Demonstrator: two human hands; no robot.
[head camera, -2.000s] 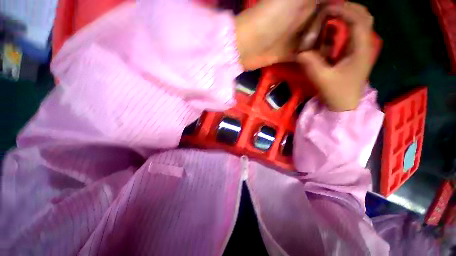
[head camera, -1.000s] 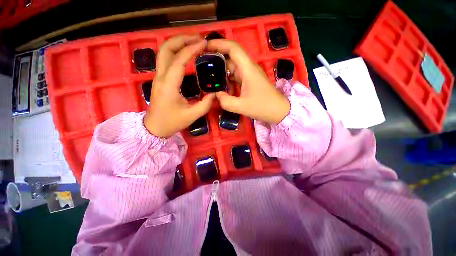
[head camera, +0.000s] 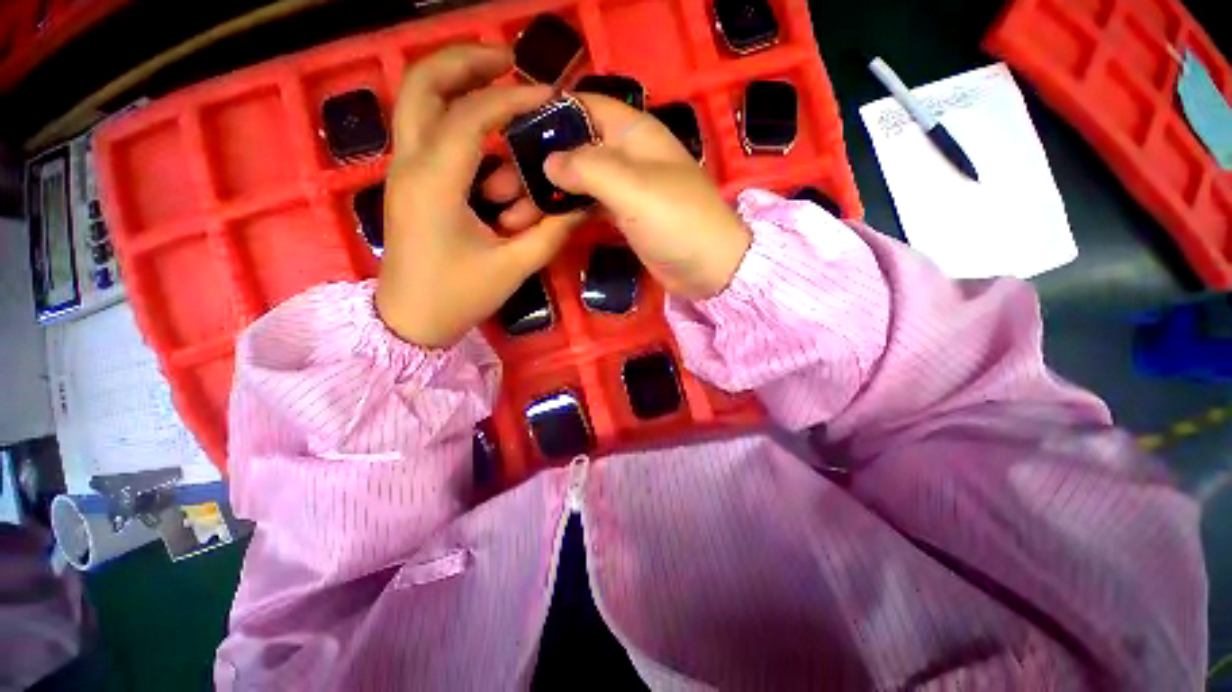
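Observation:
Both hands hold one smartwatch unit face up above the compartment tray. Its screen is mostly dark with small lit marks. My left hand grips its left side, with fingertips showing below it. My right hand holds its right side, the thumb lying on the glass. Another dark watch unit shows just above the left fingers; whether a finger touches it cannot be told. Several other watch units lie in the tray's pockets, such as one at upper left and one at lower middle.
A marker pen lies on a white sheet right of the tray. A second red tray with a pale tag is at upper right. A calculator, written form and white roll are at left.
Both hands have stayed on a watch unit, now tilted, and my right thumb has moved onto its glass. The view has shifted, so the tray sits slightly higher and further left.

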